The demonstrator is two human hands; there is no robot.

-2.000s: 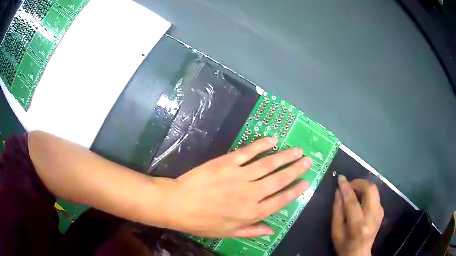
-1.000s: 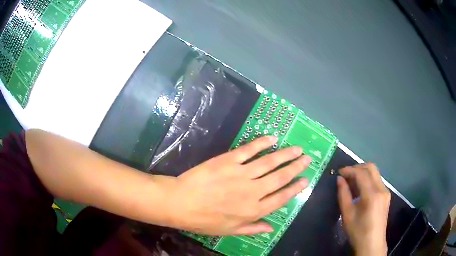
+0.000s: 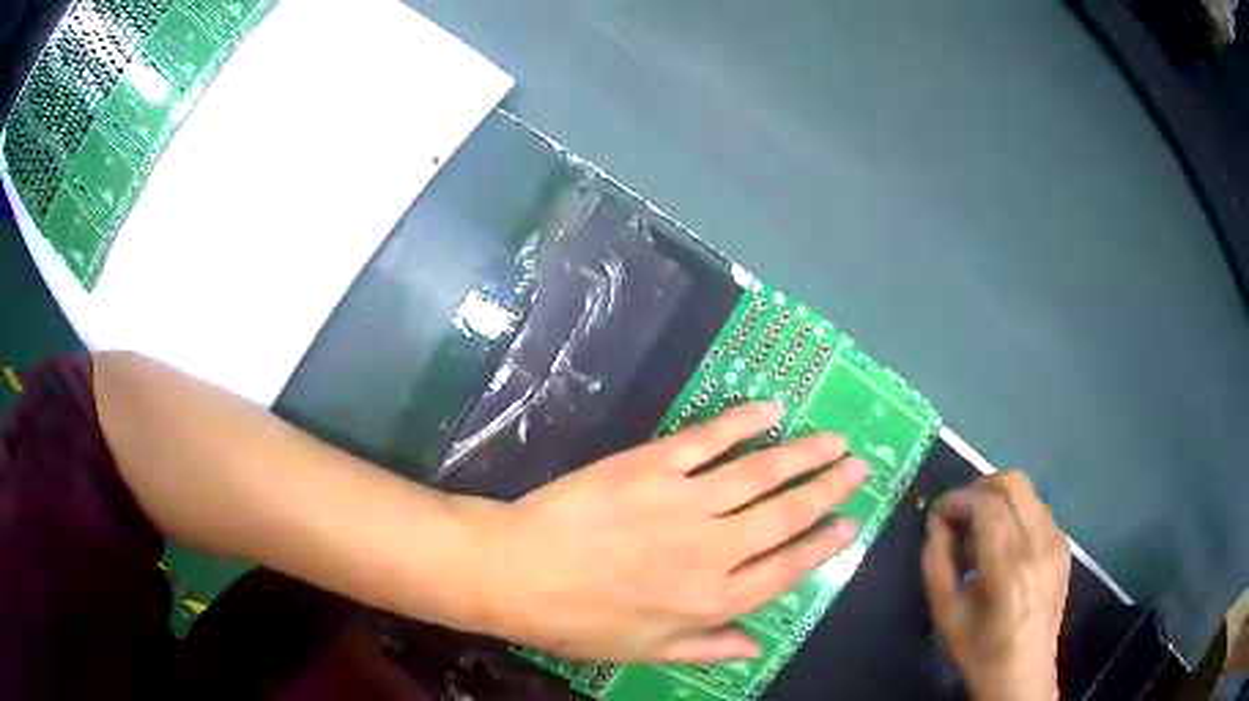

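Note:
A green circuit board [image 3: 863, 415] lies on the black mat [image 3: 856, 616]. My left hand [image 3: 658, 534] rests flat on the board with its fingers apart, covering much of its middle. My right hand [image 3: 1007, 575] is over the mat just right of the board, thumb and forefinger tips close together and the other fingers curled. Whether anything is between its fingertips cannot be told. A tiny shiny speck [image 3: 921, 503], type unclear, lies on the mat just left of those fingertips.
A white sheet [image 3: 295, 178] lies at the left, with another green board [image 3: 130, 123] on its far side. Wrinkled clear tape [image 3: 548, 342] crosses the mat. The grey-green surface [image 3: 877, 178] runs beyond the mat. Part of a brown box [image 3: 1226, 664] shows at the lower right edge.
My right hand first moved up and away from me along the mat; its thumb and forefinger have since closed together. My left hand stays on the board. The whole view has shifted slightly.

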